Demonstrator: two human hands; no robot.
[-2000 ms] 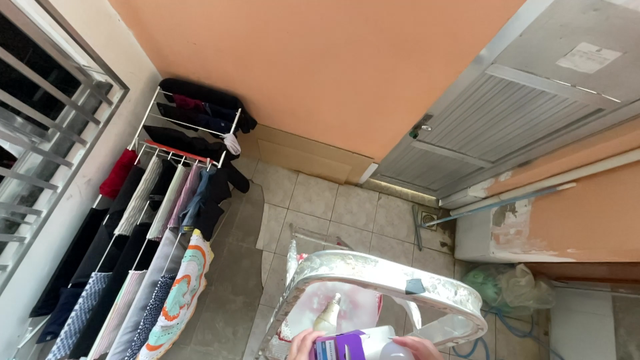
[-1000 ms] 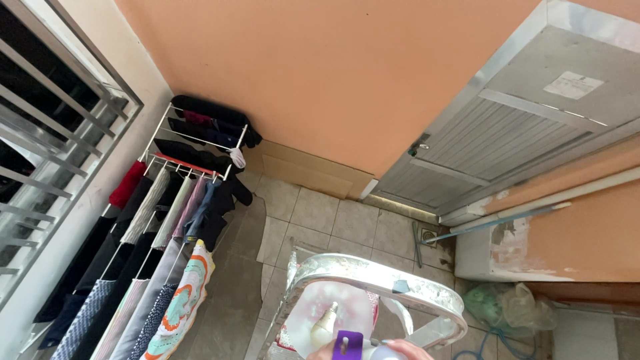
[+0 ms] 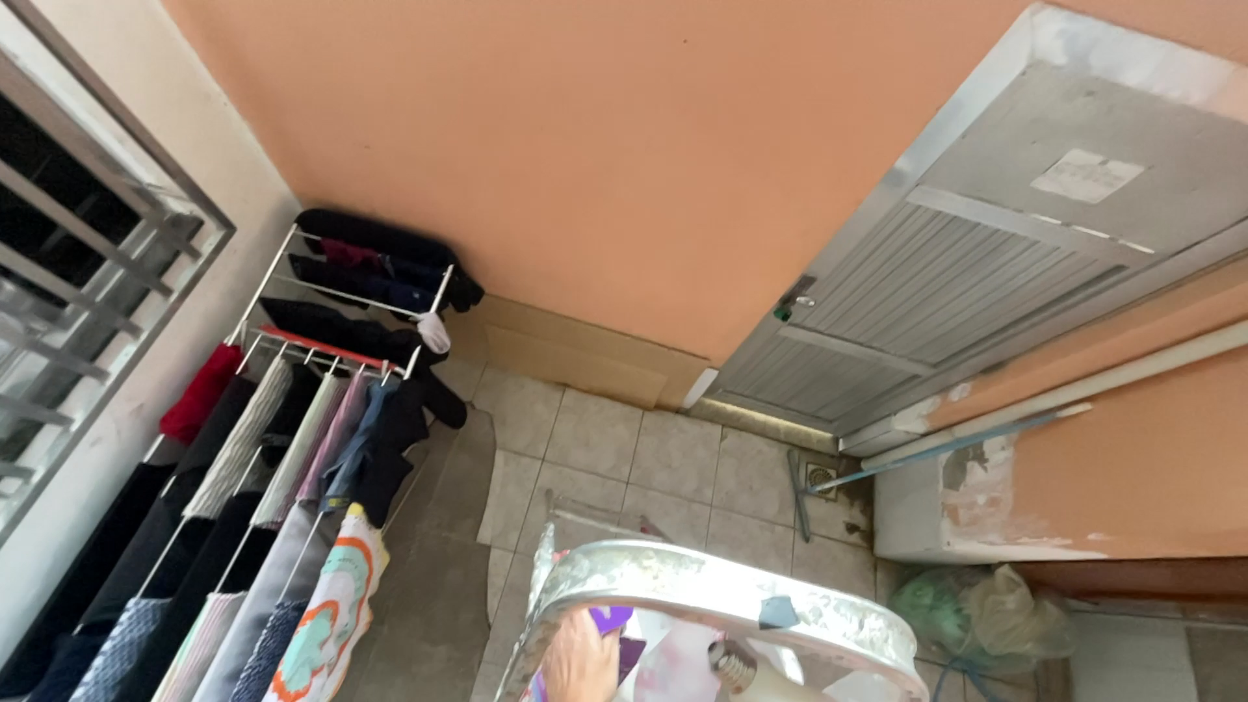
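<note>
My left hand (image 3: 580,658) is at the lower edge of the head view, inside the curved rail of a paint-spattered metal stepladder (image 3: 673,565). Its fingers are on purple packaging (image 3: 612,618), only partly visible. A light bulb with a metal screw base (image 3: 731,665) is to its right, behind the rail; its lower part is cut off and what supports it is hidden. Below the rail, a white and pinkish surface (image 3: 678,658) shows. My right hand is out of view.
A drying rack (image 3: 356,297) full of clothes stands at left beside a barred window (image 3: 97,253). A closed grey door (image 3: 877,292), a long-handled squeegee (image 3: 946,450) and plastic bags (image 3: 994,614) are at right. Cardboard (image 3: 575,356) leans along the wall base.
Both hands showed around the purple and white packaging two seconds ago; now only my left hand shows, with the purple part. My right hand has left the view.
</note>
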